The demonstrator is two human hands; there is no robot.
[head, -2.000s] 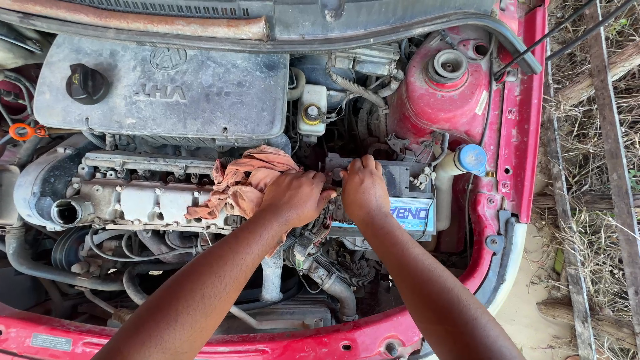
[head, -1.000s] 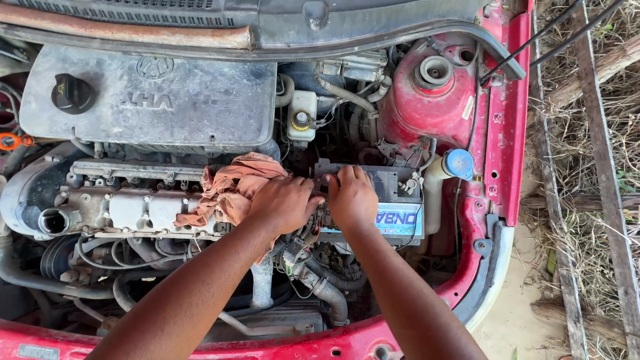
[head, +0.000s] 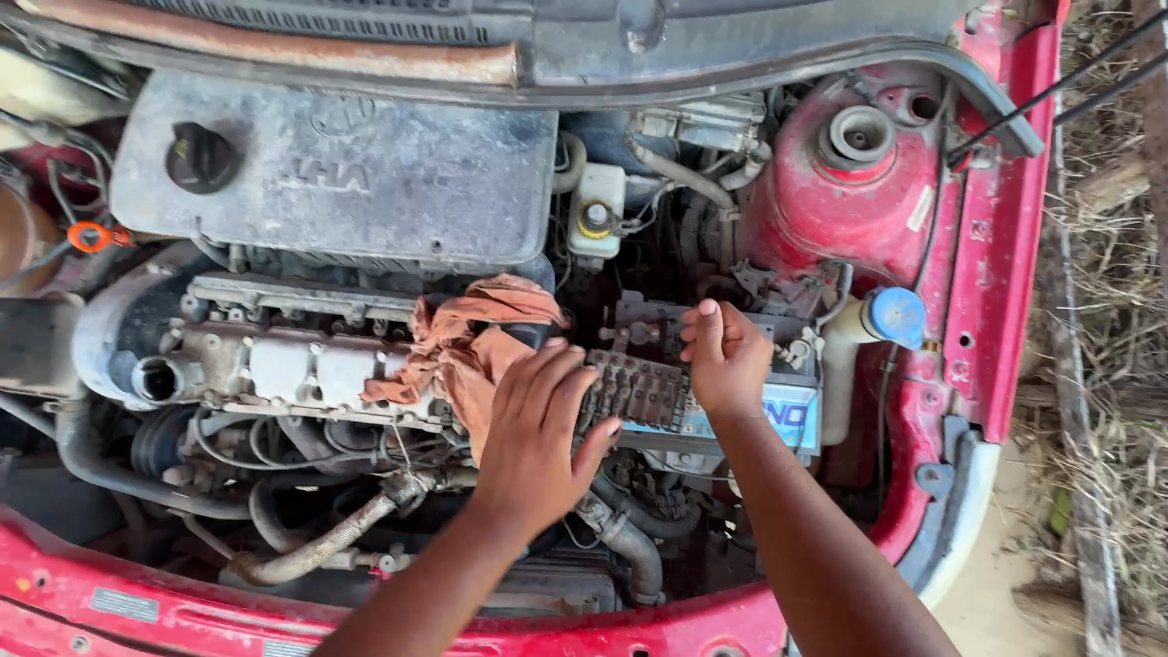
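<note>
My left hand (head: pixel 545 429) lies with its fingers spread at the left edge of a dirty fuse block (head: pixel 637 391), near the orange-red cloth (head: pixel 484 351). The fuse block rests over a car battery with a blue label (head: pixel 792 418). My right hand (head: pixel 727 356) is above the battery, just right of the fuse block, with its fingers curled and the thumb up. Whether anything small is between those fingers cannot be told. The cloth is crumpled over the right end of the metal engine head (head: pixel 301 363).
Behind are the engine cover (head: pixel 338 173) with its black cap, a brake fluid reservoir (head: pixel 598 212) and a red strut tower (head: pixel 849 182). A blue-capped reservoir neck (head: pixel 894 318) stands right of the battery. Hoses (head: pixel 319 538) and the red front panel (head: pixel 529 634) lie nearer.
My hands, close together over the battery's left part before, have moved apart. The fuse block now shows between them. The left hand's fingers have spread out.
</note>
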